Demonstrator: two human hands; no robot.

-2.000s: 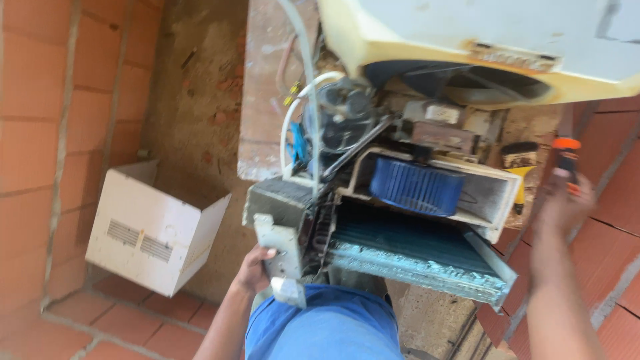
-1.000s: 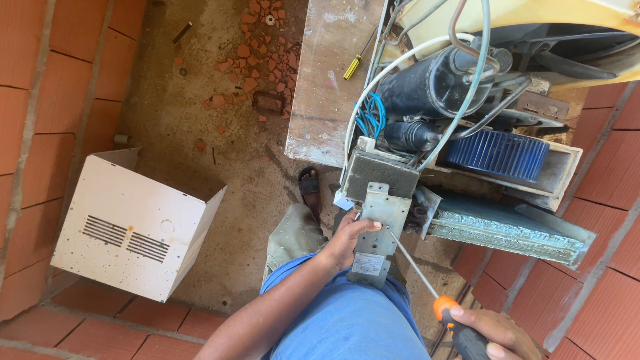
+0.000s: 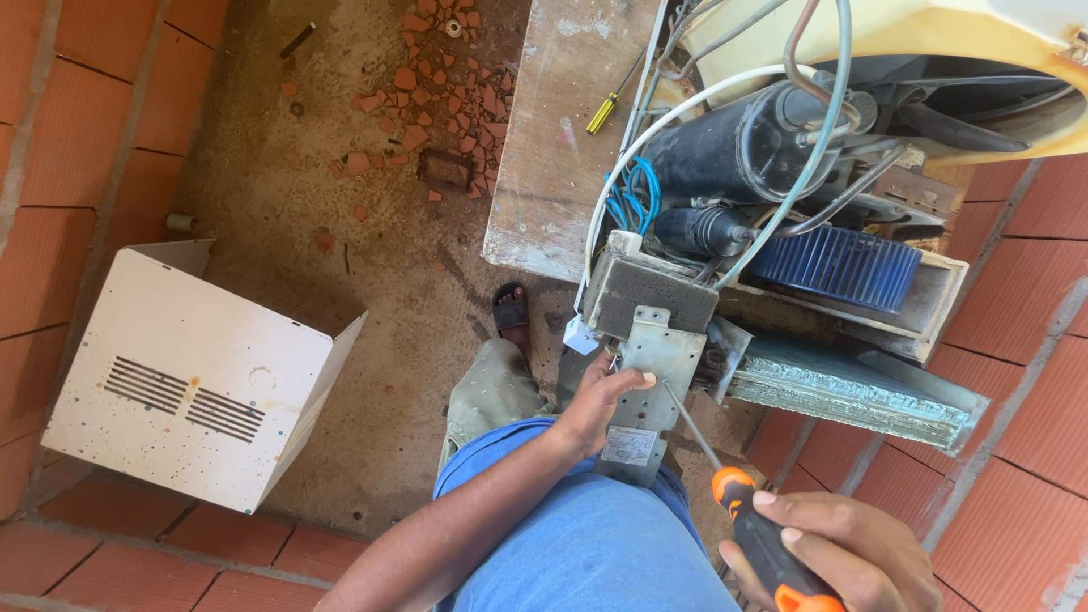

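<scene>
My left hand (image 3: 602,398) grips the edge of a perforated sheet-metal bracket (image 3: 650,387), its thumb lying on the face. An orange and black screwdriver (image 3: 748,518) is in my right hand (image 3: 850,552), with its shaft tip at the bracket beside my left thumb. The bracket stands against a foam-covered block (image 3: 650,293) of an opened air conditioner. Beyond are a black compressor (image 3: 722,157), a blue blower wheel (image 3: 837,268) and a finned coil (image 3: 850,391). A white connector (image 3: 580,336) hangs left of the bracket. What the tip touches exactly is too small to tell.
A wooden board (image 3: 544,170) bears a yellow-handled screwdriver (image 3: 603,114). White and grey tubes and blue wires (image 3: 633,195) loop over the unit. A white metal cover (image 3: 187,374) stands on the floor at left. Broken brick pieces (image 3: 416,136) lie farther back, and brick walls stand on both sides.
The screwdriver in my right hand has come from the far right of the unit to the bracket. My left hand stays on the bracket. The view has shifted.
</scene>
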